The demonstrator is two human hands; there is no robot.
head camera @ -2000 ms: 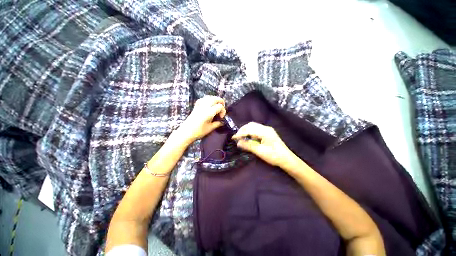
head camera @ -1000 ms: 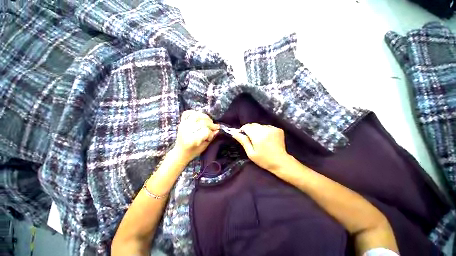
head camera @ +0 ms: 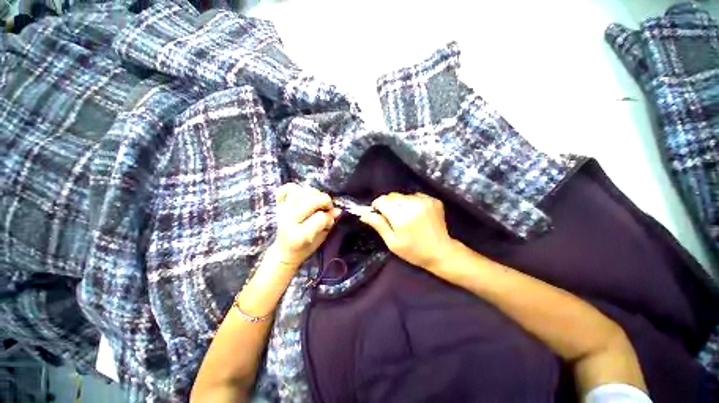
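Note:
A plaid woolly coat (head camera: 209,189) lies in front of me with its dark purple lining (head camera: 465,307) facing up. My left hand (head camera: 303,222) pinches a narrow edge of the coat near the opening. My right hand (head camera: 411,230) is close beside it, fingers closed around a small tool with a silvery tip (head camera: 352,207) that points at the left fingertips. Most of the tool is hidden in the hand. A thin purple thread loop (head camera: 331,271) lies below the hands, by a curved plaid edge (head camera: 351,283).
The white table (head camera: 544,63) shows behind the coat. An angled plaid piece (head camera: 422,94) lies on it, joined to the coat side. Another plaid garment (head camera: 686,94) lies at the far right. More plaid cloth (head camera: 47,157) is heaped at the left.
The hands have come closer together since the oldest frame, and the edge and tool tip between them have become more level. The view has shifted slightly. Little differs from one second ago.

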